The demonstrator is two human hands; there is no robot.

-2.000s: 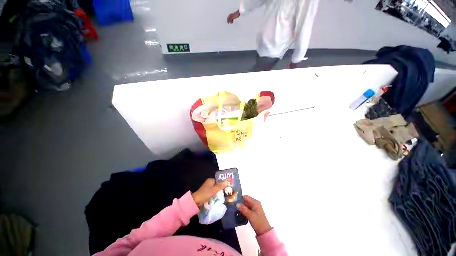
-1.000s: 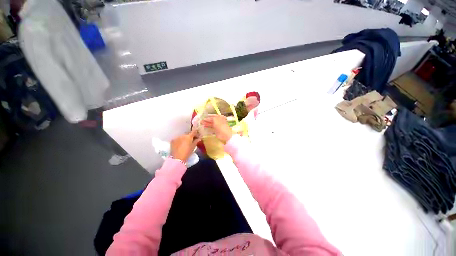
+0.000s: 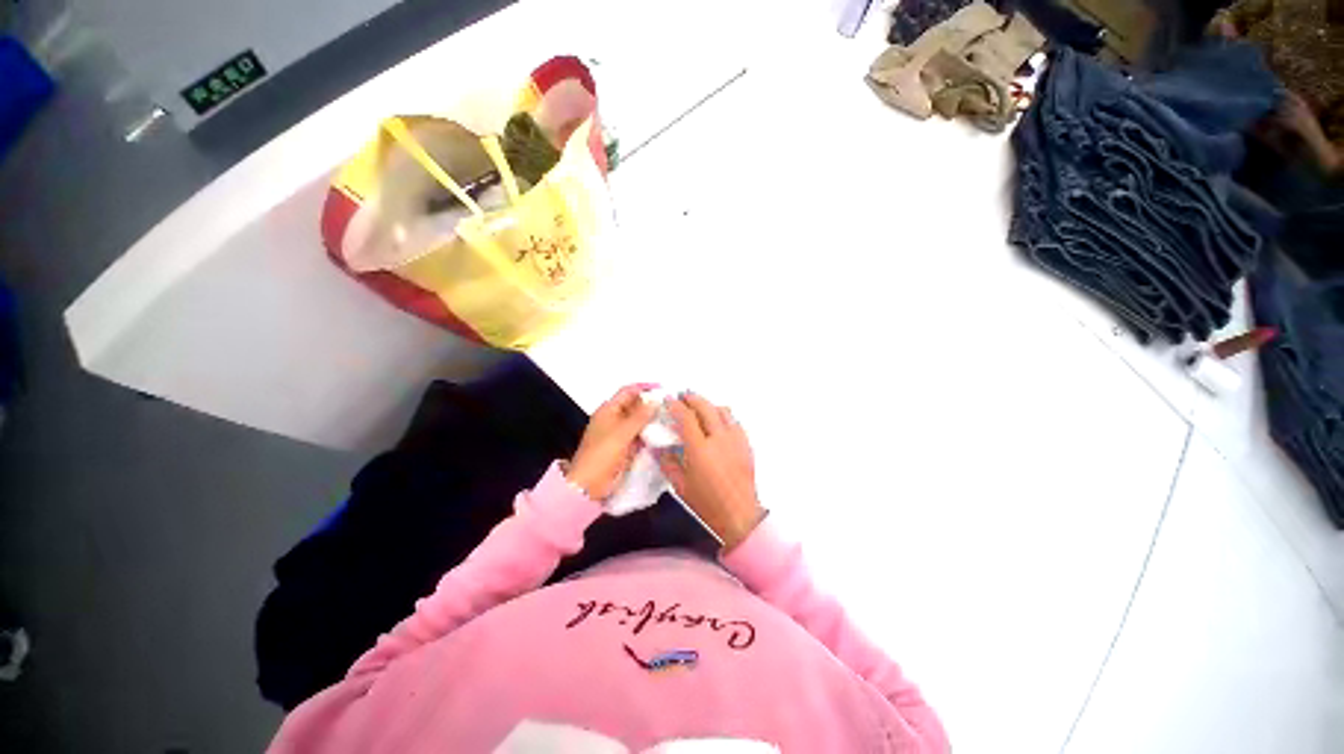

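Note:
My left hand [image 3: 609, 445] and my right hand [image 3: 712, 460] are close together at the near table edge, in front of my body. Both hold a small crumpled whitish plastic piece [image 3: 640, 483] between the fingers; part of it hangs below my left hand. What is inside it cannot be told. The yellow tote bag [image 3: 534, 254] with red ends lies open on the white table [image 3: 826, 368], up and left of my hands. A dark green crumpled item [image 3: 526, 150] shows in its opening.
Black cloth [image 3: 428, 508] is heaped below the table edge at left. Folded jeans [image 3: 1128, 206] are stacked at the right, with beige cloth [image 3: 958, 67] beyond. A small white and red item [image 3: 1220, 365] lies near the jeans. A green sign [image 3: 223, 83] is at upper left.
My hands have moved from the tote bag back towards my body, with the whitish piece now between them. The view has shifted; the person at left is out of view. The phone no longer shows.

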